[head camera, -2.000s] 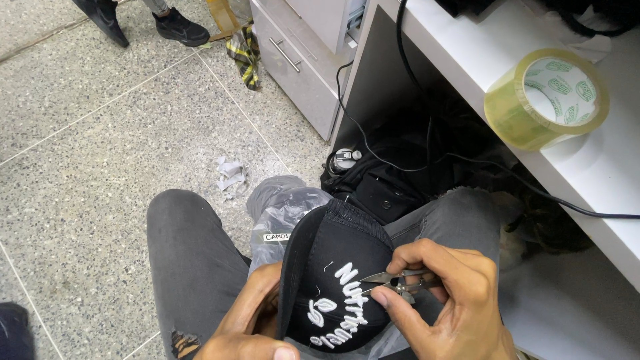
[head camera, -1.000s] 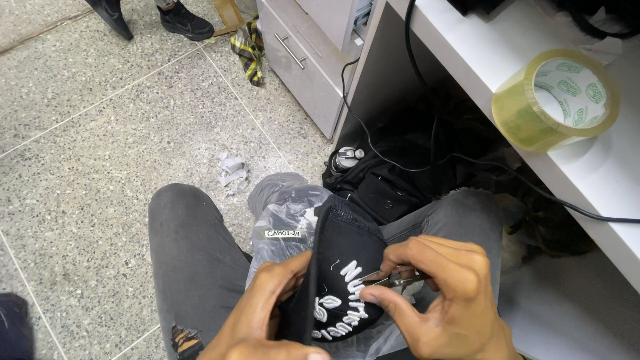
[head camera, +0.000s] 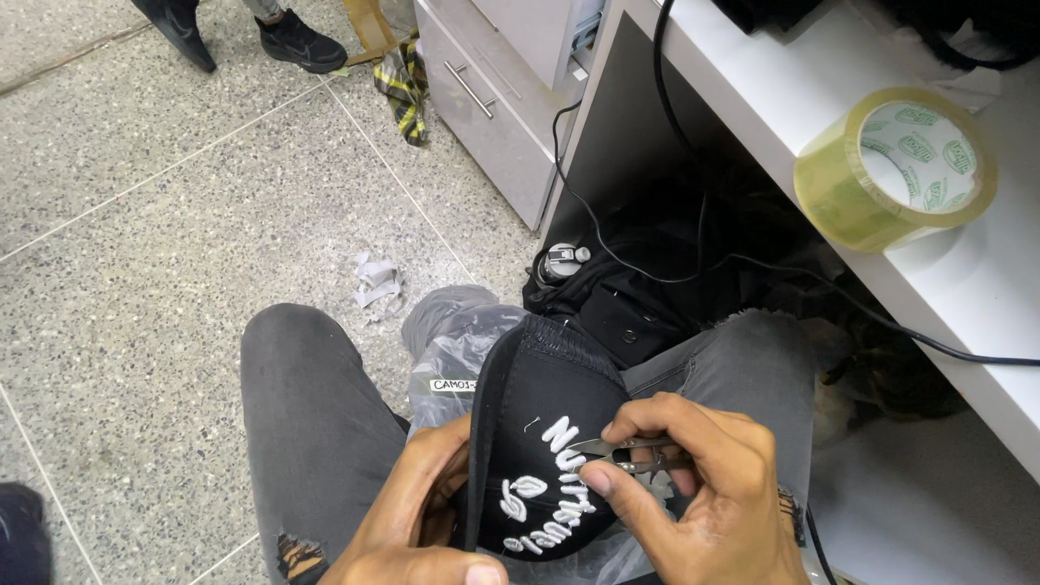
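A black cap (head camera: 561, 366) with raised white embroidered lettering and a leaf shape lies tilted above my lap, its brim toward the left. My left hand (head camera: 422, 504) grips the cap by the brim, thumb at the bottom. In my right hand (head camera: 699, 479) are small metal thread snips (head camera: 634, 455), held between thumb and fingers, their tips at the upper letters. A loose white thread (head camera: 532, 423) shows on the black fabric beside the first letter. Under the cap, a clear plastic bag (head camera: 455, 353) with a labelled strip rests between my legs.
A roll of clear packing tape (head camera: 845, 183) stands on the white desk (head camera: 756, 81) at right. Black cables hang below it, by a black bag (head camera: 634, 317) and a bottle (head camera: 561, 262). Drawers (head camera: 487, 106), paper scraps (head camera: 378, 280) and another person's shoes (head camera: 301, 42) are farther off.
The cap has turned slightly in my left hand since the first frame, its brim now more edge-on. My right hand still holds the snips at the lettering.
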